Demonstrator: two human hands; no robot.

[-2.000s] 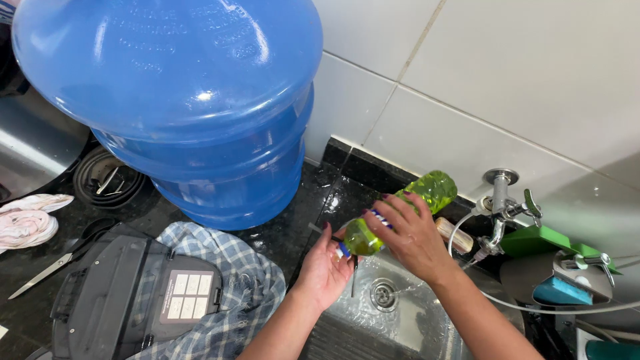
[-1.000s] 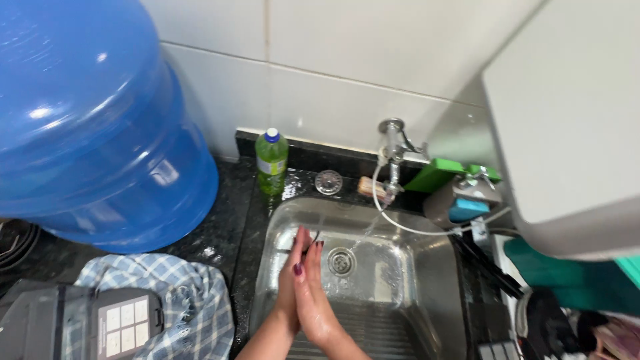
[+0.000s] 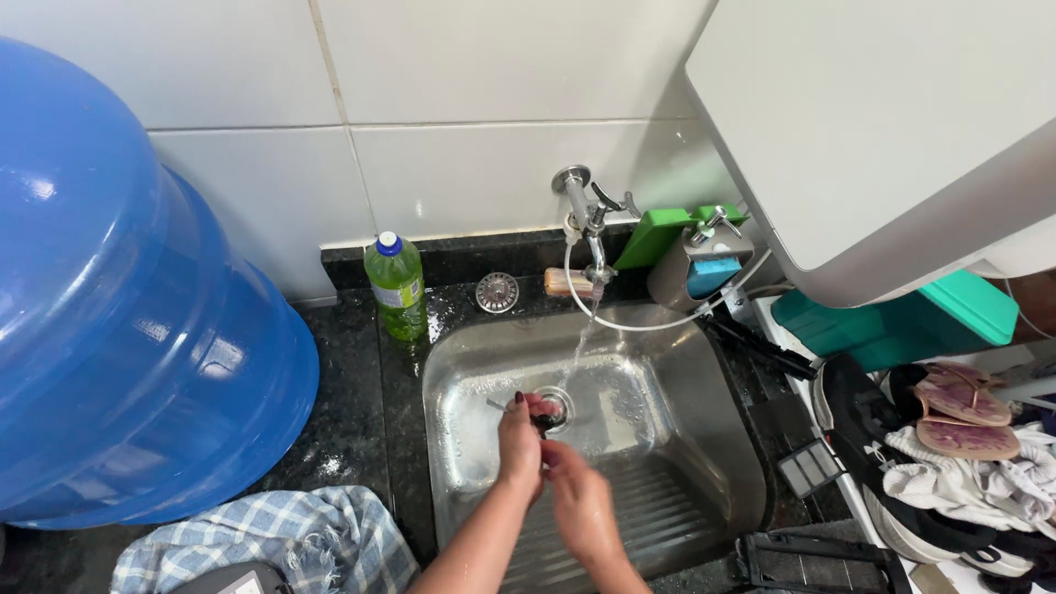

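Observation:
Over the stainless steel sink (image 3: 445, 462), my left hand (image 3: 521, 445) holds a small dark part (image 3: 544, 422), from which a thin piece sticks out at the left. My right hand (image 3: 580, 499) is just below it, its fingertips touching or very near the same part. Most of that part is hidden by the fingers, so its kind cannot be told. Water runs from the chrome faucet (image 3: 596, 247) into the sink behind my hands, near the drain. A green liquid bottle (image 3: 396, 285) with a blue and white cap stands upright at the sink's back left corner.
A large blue water jug (image 3: 165, 330) and a checked cloth (image 3: 330, 528) lie left. Behind the sink are a drain strainer (image 3: 497, 293) and a soap dispenser (image 3: 701, 260) with a blue sponge (image 3: 713, 276). A white appliance (image 3: 858, 124) overhangs the right, above shoes and sandals (image 3: 961, 412).
The green bottle, held in my hands two seconds ago, stands on the counter. My palms, pressed together one second ago, have parted around the small dark part. The view has shifted right.

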